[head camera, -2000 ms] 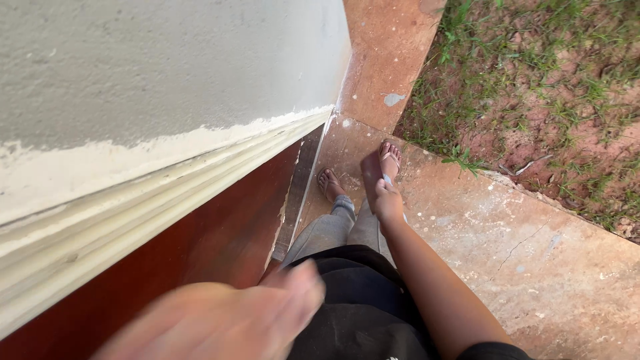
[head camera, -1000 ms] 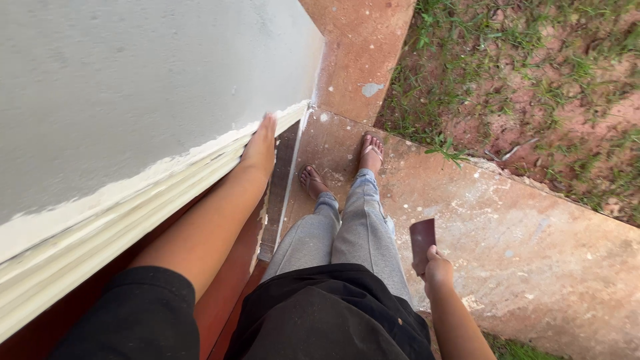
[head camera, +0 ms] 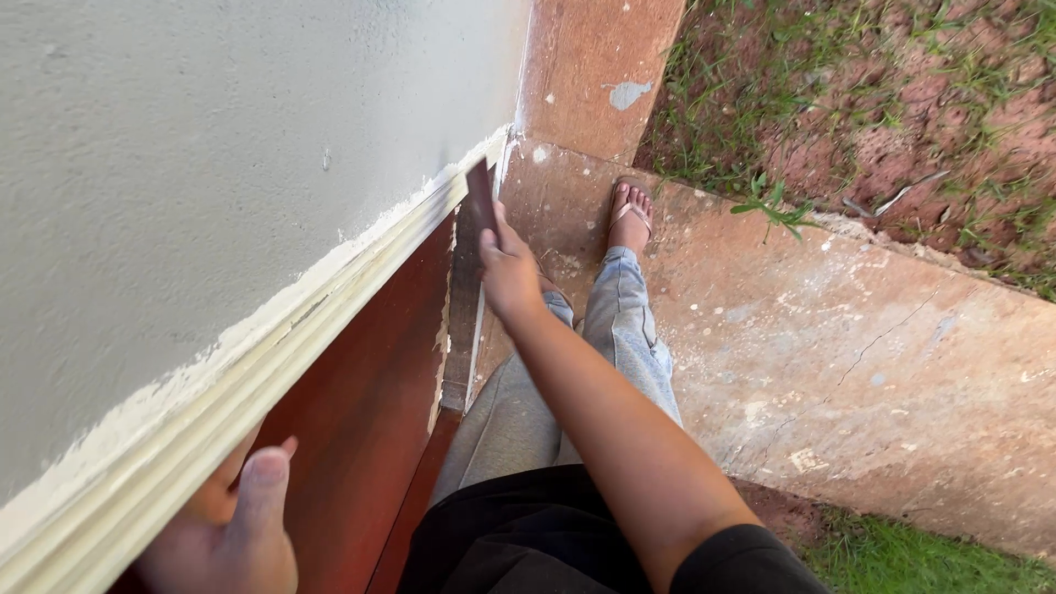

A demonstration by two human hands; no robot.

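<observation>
My right hand (head camera: 513, 268) grips a piece of dark reddish-brown sandpaper (head camera: 481, 198), whose far end is at the cream-painted door-frame moulding (head camera: 305, 322), low down near the floor. My left hand (head camera: 239, 536) is at the lower left, beside the moulding, thumb up and fingers partly hidden behind the moulding; nothing shows in it. Along the grey wall (head camera: 223, 148) the cream paint ends in a ragged edge. A reddish-brown door-like panel (head camera: 355, 379) lies on the other side of the moulding.
My feet in flip-flops (head camera: 631, 210) stand on a paint-spattered, cracked concrete walkway (head camera: 825, 355). A dark threshold strip (head camera: 464, 305) runs at the foot of the opening. Reddish soil with grass (head camera: 874, 124) borders the walkway, and more grass (head camera: 916, 553) grows at the lower right.
My right hand has brought the sandpaper from over the walkway to the moulding. My left hand, a second ago on the lower moulding, has moved back toward the lower left.
</observation>
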